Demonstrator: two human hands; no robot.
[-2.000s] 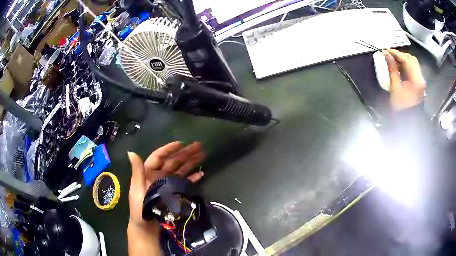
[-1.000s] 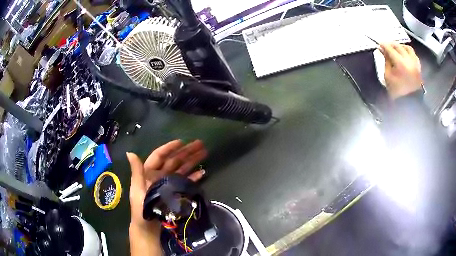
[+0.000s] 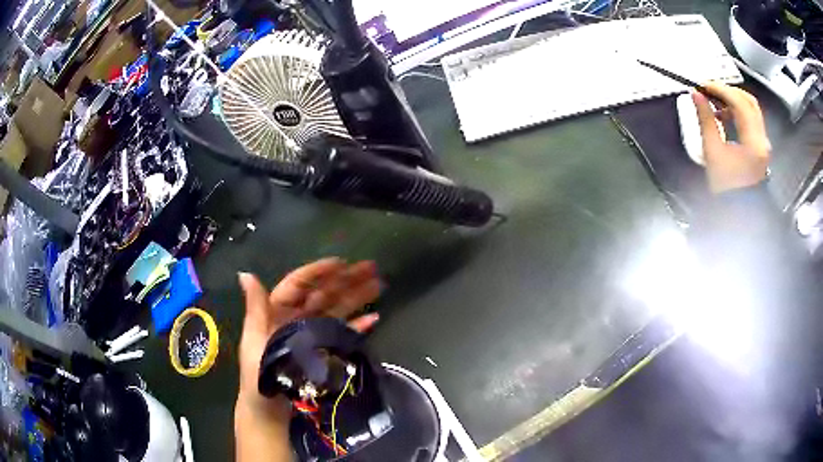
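Observation:
The black camera head housing (image 3: 307, 356) stands at the bottom, its open side showing red, orange and yellow wires (image 3: 336, 415) and a small silvery part. A round black shell with a white edge (image 3: 417, 411) is joined below it. My left hand (image 3: 293, 311) is open beside and behind the housing, palm turned up and fingers spread; the housing hides part of the palm. My right hand (image 3: 742, 140) holds the white computer mouse (image 3: 690, 129) at the upper right, with a thin dark pointed tool (image 3: 668, 74) between its fingers, pointing over the keyboard.
A black electric screwdriver (image 3: 406, 191) hangs over the green mat in front of a beige fan (image 3: 271, 99). A white keyboard (image 3: 587, 77) lies at the top. A yellow ring with screws (image 3: 193, 343) and a blue packet (image 3: 176, 296) lie left. Another black-and-white unit (image 3: 126, 420) stands lower left.
My left fingers have shifted slightly and look blurred. My right hand has tilted on the mouse, showing more of it, and the dark tool now shows longer over the keyboard. The housing has stayed put.

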